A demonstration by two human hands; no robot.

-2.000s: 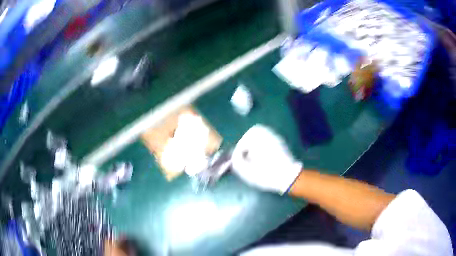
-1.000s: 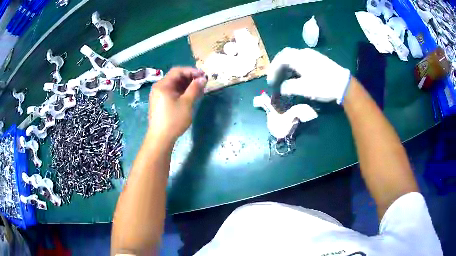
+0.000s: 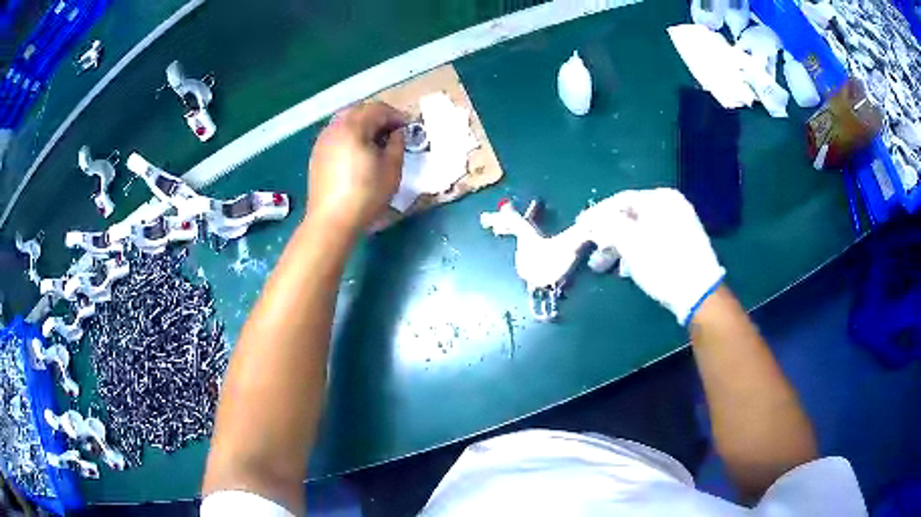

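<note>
A white handle assembly [image 3: 545, 256] with a red tip and thin metal legs is on the green bench, right of centre. My right hand [image 3: 656, 242], in a white glove with a blue cuff edge, grips its right end. My bare left hand [image 3: 359, 167] is over the left side of the tan cardboard pad [image 3: 485, 167], with fingers pinched together beside the white grease [image 3: 444, 141]. A small greyish round spot shows at those fingertips; whether it is a held part or a mark in the grease is unclear.
A heap of small metal pins [image 3: 157, 353] lies at left, with several handle units [image 3: 242, 212] around it. A white squeeze bottle [image 3: 575, 84] lies beyond the pad. A dark phone [image 3: 709, 162], white cloth [image 3: 719, 66], amber item [image 3: 843, 126] and blue bin [image 3: 798, 40] are at right.
My left hand has moved up onto the cardboard pad. My gloved right hand has come down and right and now grips the handle assembly's right end. The camera view has shifted.
</note>
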